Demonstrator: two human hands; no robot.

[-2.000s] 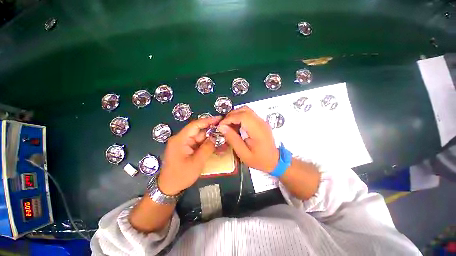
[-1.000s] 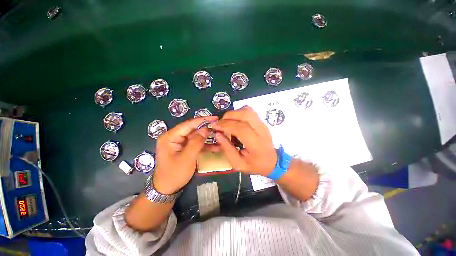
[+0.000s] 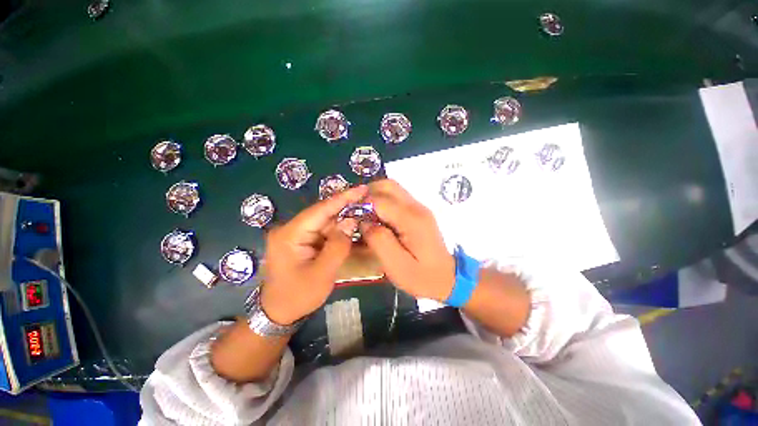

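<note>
My left hand point(image 3: 303, 258) and my right hand point(image 3: 411, 241) hold one shiny round component point(image 3: 357, 214) between their fingertips, tilted, above the tan-orange work block point(image 3: 362, 270). The fingers cover part of the component, and the hands hide most of the block. Whether a small piece is also between the fingertips I cannot tell. Several similar round components point(image 3: 292, 173) lie in loose rows on the dark green bench, left of and beyond my hands. One point(image 3: 333, 188) lies just beyond my left fingertips.
A white sheet point(image 3: 532, 216) with round shapes lies right of my hands. A small white block point(image 3: 204, 274) is at left. A blue controller box point(image 3: 62, 333) stands far left. The green belt point(image 3: 399, 50) carries spaced components. A pale ribbed strip point(image 3: 344, 326) lies near me.
The held component has been turned and tilted between my fingertips. The components on the belt have shifted right in view. The whole bench view has shifted slightly.
</note>
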